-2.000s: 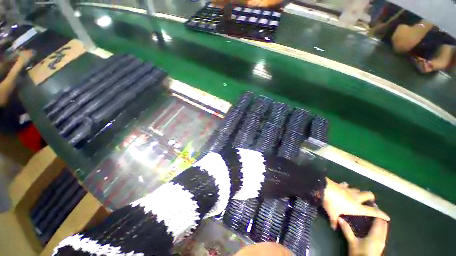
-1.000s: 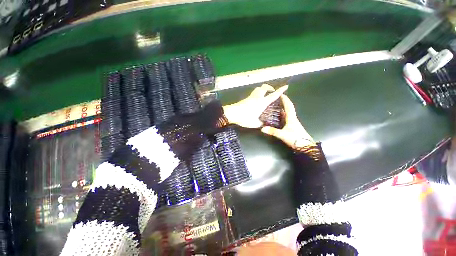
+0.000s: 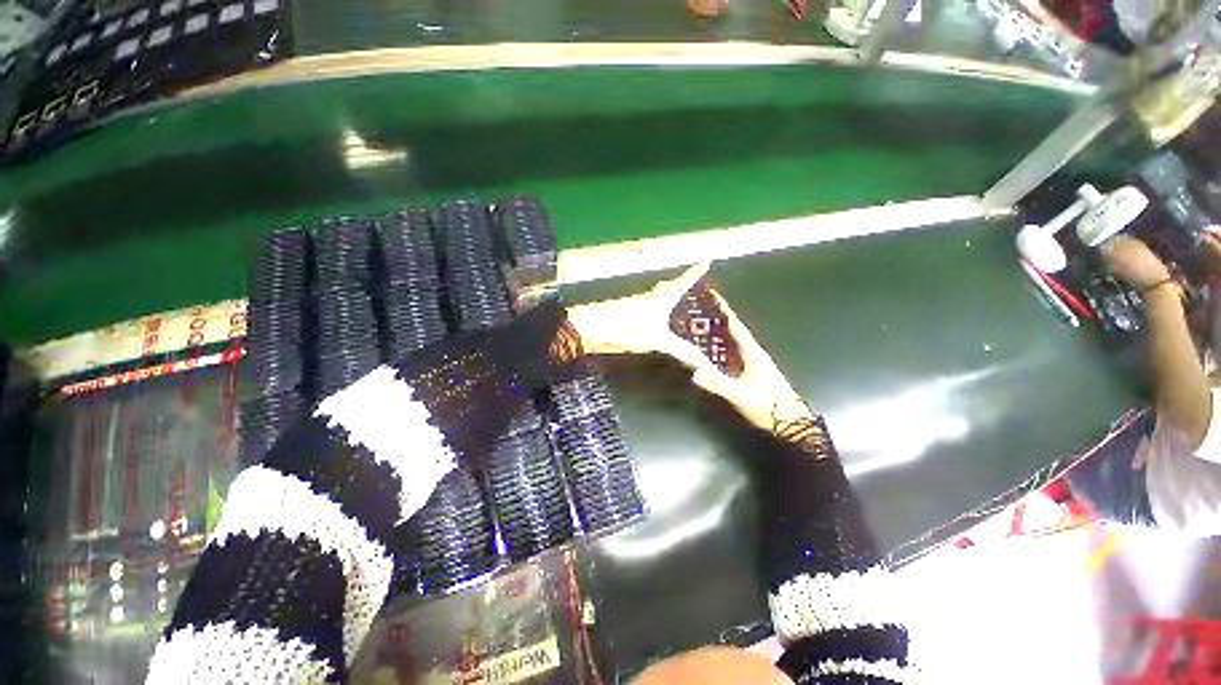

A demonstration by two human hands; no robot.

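Note:
My left hand [image 3: 636, 325] and my right hand [image 3: 754, 381] hold a stack of black phone keypads [image 3: 702, 327] between them, above the dark bench. The top keypad shows a pale square ring and small marks. The rows of stacked keypads [image 3: 355, 288] stand on edge to the left as several long black ribbed columns. My left forearm, in a black and white striped sleeve, passes over them and hides their middle part.
The taped printed sheet [image 3: 134, 468] lies under and left of the rows. The green conveyor belt [image 3: 643, 147] runs behind a pale rail [image 3: 790, 233]. Black fixture trays [image 3: 147, 47] are at far left. A person's arm [image 3: 1174, 348] reaches near a white-headed tool [image 3: 1109, 214] at right.
The view has swung right and settled. The held keypad stack has turned and its top face now shows. Another person's arm has come in at the right.

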